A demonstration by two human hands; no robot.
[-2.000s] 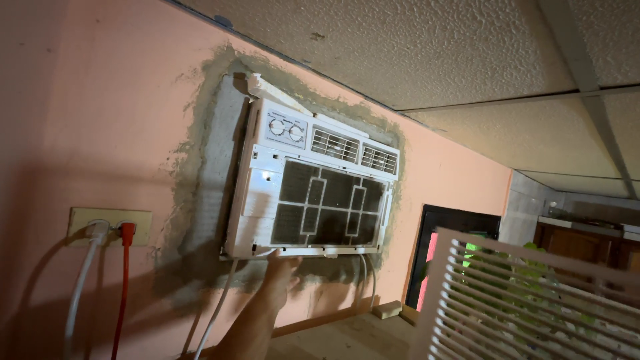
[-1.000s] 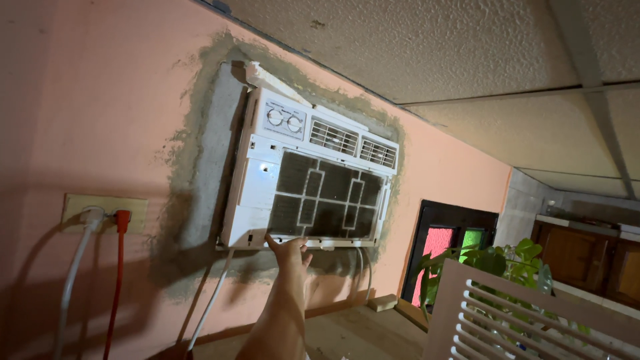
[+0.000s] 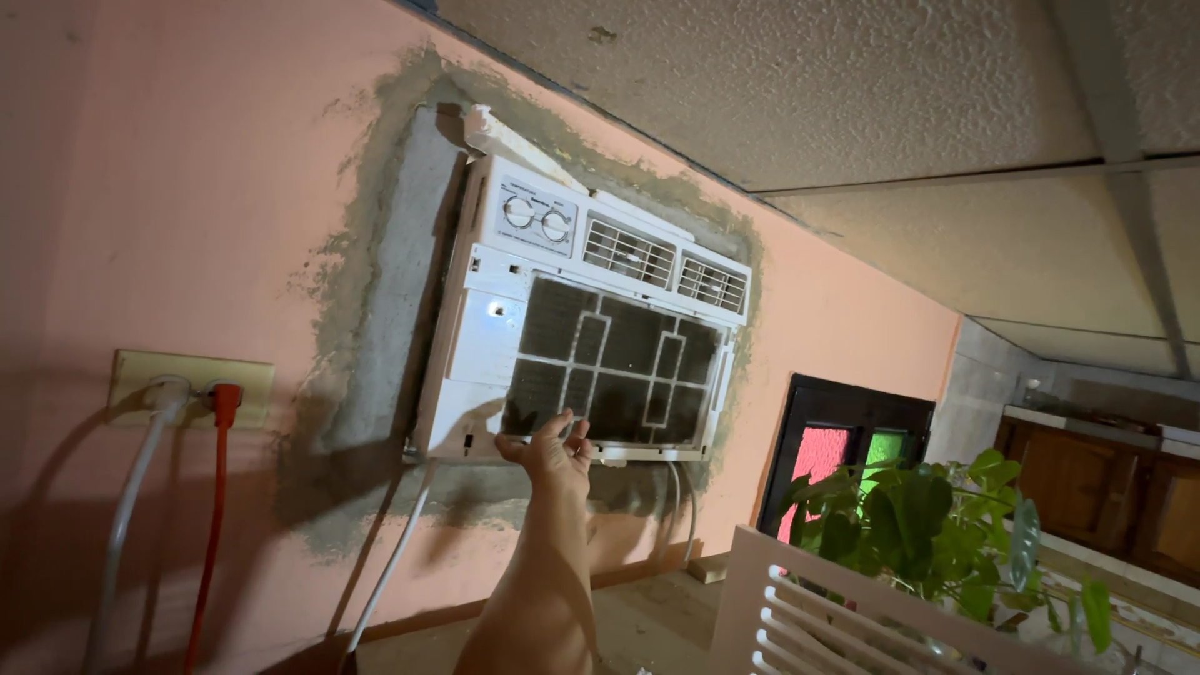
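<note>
A white window air conditioner [image 3: 459,347] sits in the pink wall, its front cover off and its mesh air filter [image 3: 628,370] exposed. My left hand [image 3: 553,455] reaches up to the filter's lower edge, fingers apart and slightly curled, gripping nothing visible; whether the fingertips touch the mesh is hard to tell. Two control knobs [image 3: 536,218] and two air vents [image 3: 666,267] are above the filter. A pale louvered panel [image 3: 844,600] stands tilted in the lower right foreground. My right hand is not in view; what supports the panel is hidden.
Rough grey cement [image 3: 375,244] surrounds the unit. A wall outlet [image 3: 248,370] at left has a white plug and a red plug [image 3: 223,403]. A leafy plant [image 3: 919,525] is behind the louvered panel, near a dark-framed window [image 3: 797,412]. The textured ceiling [image 3: 825,103] is close above.
My left hand has shifted from below the unit's lower edge up to the filter's bottom. The louvered panel has dropped lower in view, showing more of the plant and window.
</note>
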